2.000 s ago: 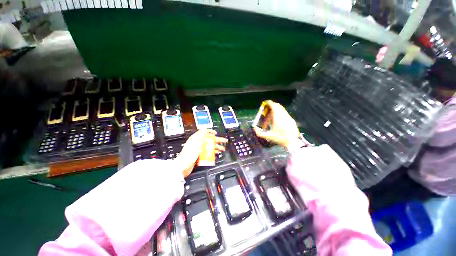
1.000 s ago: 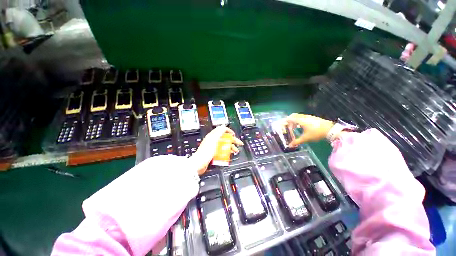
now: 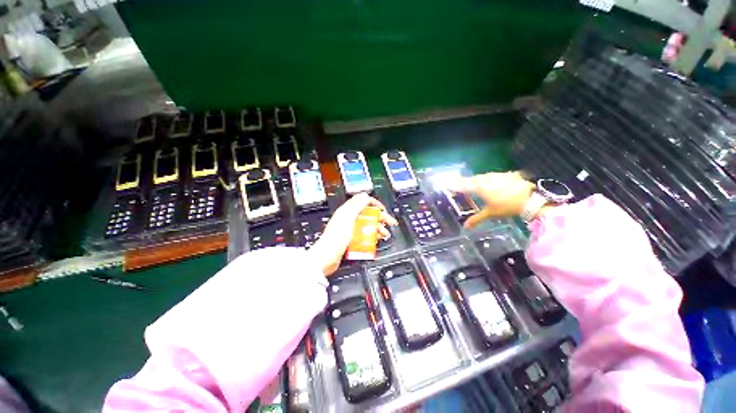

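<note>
A clear blister tray (image 3: 420,377) holds open flip phones in its back row and black phone bodies with white labels (image 3: 412,305) in its front row. Two flip phones (image 3: 399,171) at the back have blue-lit screens, one more (image 3: 307,184) is lit pale, and the leftmost (image 3: 259,196) looks dark. My left hand (image 3: 347,230) holds a flat orange-red rectangle (image 3: 364,234) over the tray's middle. My right hand (image 3: 499,196) is at the back right pocket, fingers on or just over a phone (image 3: 464,203) there; whether it grips it is unclear.
A second phone tray (image 3: 165,211) with gold-framed phones stands at the back left. Stacked clear trays (image 3: 637,145) rise at the right. A lower phone tray (image 3: 533,375) is below the bench edge. A thin dark stick (image 3: 119,282) lies at left. A green panel (image 3: 347,60) stands behind.
My right hand has brought a phone down from above the back row to the back right pocket, and its fingers have since spread. The leftmost screen has gone dark. My left hand keeps the orange-red rectangle.
</note>
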